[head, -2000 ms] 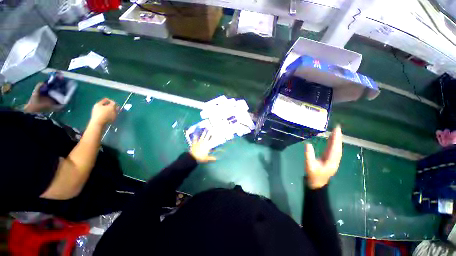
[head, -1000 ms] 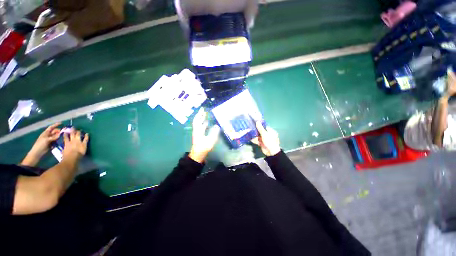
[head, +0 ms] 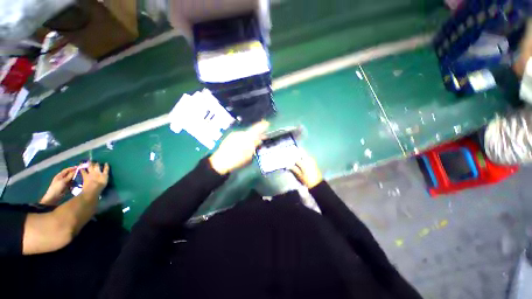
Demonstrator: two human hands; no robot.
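Note:
A small retail box (head: 277, 154), white on its face with dark edges, is in front of me over the green bench. My right hand (head: 307, 171) grips its lower right side. My left hand (head: 240, 147) is at its upper left, blurred; I cannot tell if it touches the box. An open dark blue carton (head: 233, 58) stands behind, with dark boxes and a white and yellow strip inside. A pile of white printed sheets (head: 203, 118) lies left of the carton.
Another person's hands (head: 80, 179) hold a small item at the left. A blue carton pile (head: 475, 44) is at the far right. A red stool (head: 464, 167) stands on the floor at right. A white tray (head: 61, 65) and brown cardboard box (head: 108, 26) are at back left.
My hands have come together in front of me, and my right hand has taken hold of a small box. Since the last earlier frame, the box looks smaller and my left hand has moved towards its top.

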